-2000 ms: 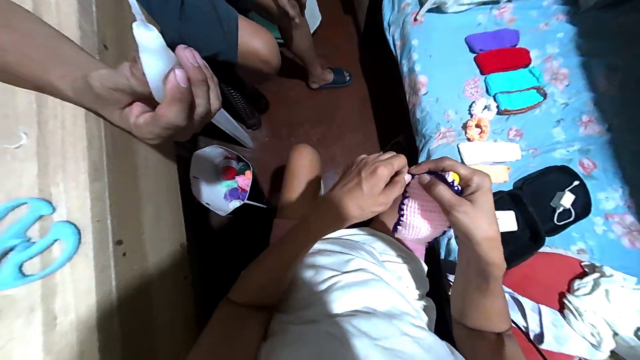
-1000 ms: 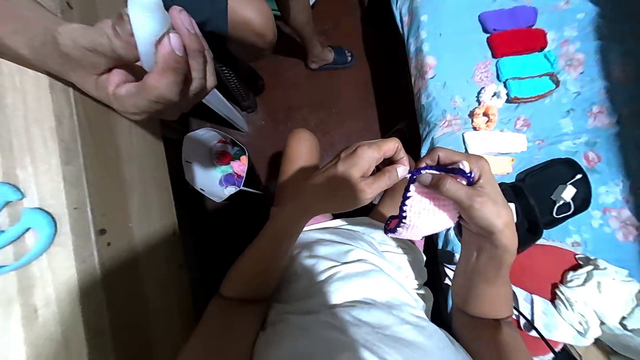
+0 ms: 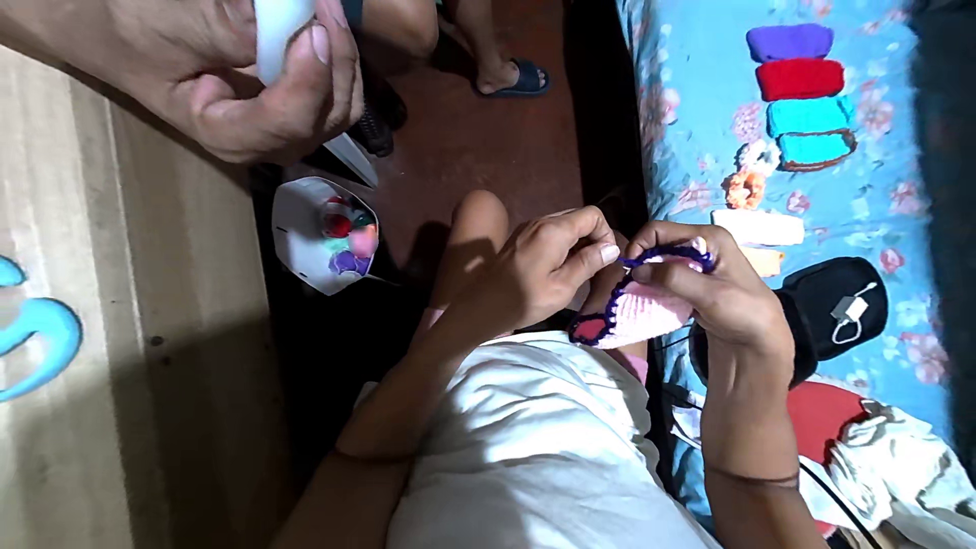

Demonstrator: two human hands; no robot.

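My right hand [image 3: 713, 286] grips a pink crocheted piece [image 3: 648, 313] with a dark purple edging, its thumb across the front and its fingers behind. One corner of the piece hangs toward my lap and shows a darker pink inside. Close by on the left, my left hand [image 3: 560, 259] has its thumb and forefinger pinched together at the purple yarn [image 3: 628, 261] by the upper edge. Whether a hook is in those fingers is hidden. Both hands are above my knees and the white cloth [image 3: 518, 435] on my lap.
Another person's hand [image 3: 282, 99] holds a white object [image 3: 278, 38] at upper left. Below is a white container [image 3: 297, 244] with colored yarn. Blue scissors handles [image 3: 46, 343] lie on the wooden table [image 3: 183, 305]. Knitted bands [image 3: 801, 78], scrunchies [image 3: 745, 189] and a black case [image 3: 846, 305] lie on floral cloth.
The pink piece has been turned, so its purple-edged corner now points down and left. My left hand stays close to its edge. The view has shifted slightly.
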